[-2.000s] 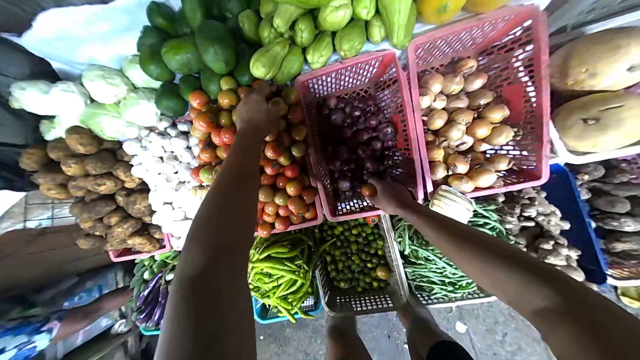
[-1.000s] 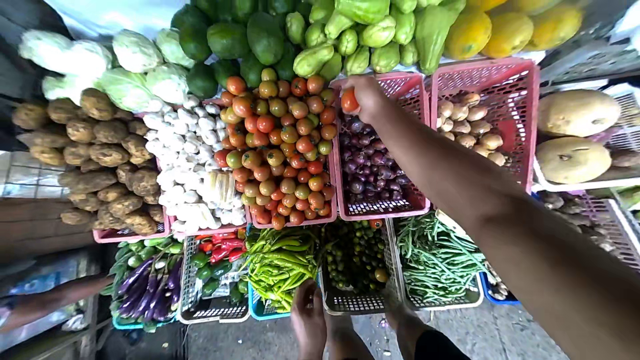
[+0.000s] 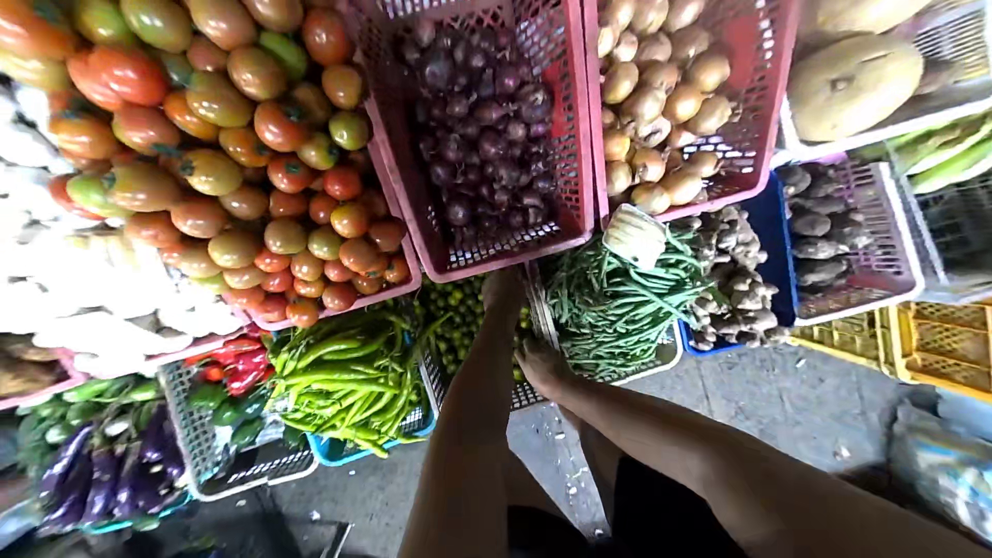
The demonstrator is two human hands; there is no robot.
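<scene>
My left hand (image 3: pixel 504 291) reaches into the crate of small green citrus fruits (image 3: pixel 457 322), just below the front rim of the red onion crate; its fingers are largely hidden. My right hand (image 3: pixel 542 364) is at the right side of the same crate, low over the fruits, and its fingertips are hard to make out. Red onions (image 3: pixel 496 147) lie in a pink plastic crate (image 3: pixel 496 262) above both hands. Tomatoes (image 3: pixel 287 178) are heaped to the upper left. Green chili peppers (image 3: pixel 349 372) lie left of the hands, and green beans (image 3: pixel 620 302) right of them.
Brown onions (image 3: pixel 666 101) fill a pink crate at upper right. Ginger (image 3: pixel 736 279) in a blue crate (image 3: pixel 781 248) and yellow crates (image 3: pixel 945 341) stand to the right. Eggplants (image 3: pixel 93 473) and red peppers (image 3: pixel 240 364) are at lower left. Grey floor (image 3: pixel 690 403) shows below the crates.
My right hand, at the top of the red onion crate with a tomato a second ago, is now down at the citrus crate. My left hand has moved up into that crate. The view is closer.
</scene>
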